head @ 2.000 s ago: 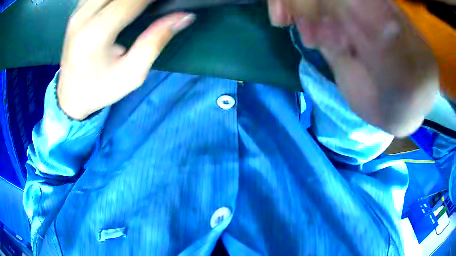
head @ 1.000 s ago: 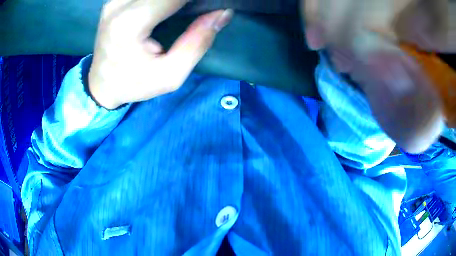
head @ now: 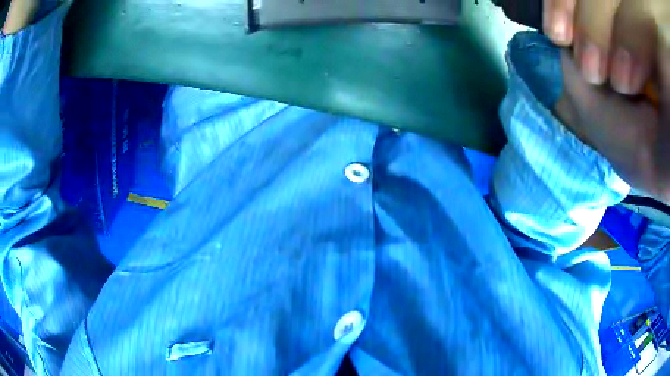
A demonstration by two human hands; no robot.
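A dark grey-black housing (head: 356,10) lies on the green bench mat (head: 352,70) at the top middle, cut off by the picture's top edge. My right hand (head: 613,66) is at the upper right, fingers curled round the electric screwdriver. Only a little orange of the screwdriver (head: 651,91) shows between hand and edge, and a dark part shows by the fingertips. The housing is left of this hand, with a gap between them. Of my left hand (head: 17,13) only skin near the cuff shows in the top left corner; its fingers are outside the picture.
Dark specks lie on the mat near the housing's right end. Deep blue printed crates or cartons (head: 110,147) are below the bench at left. A black cable (head: 648,202) runs below my right wrist. Blue items and a white printed sheet (head: 646,356) are at the lower right.
My left hand has moved left and up, mostly out of the picture. My right hand has moved up and right. The housing's front edge now shows uncovered.
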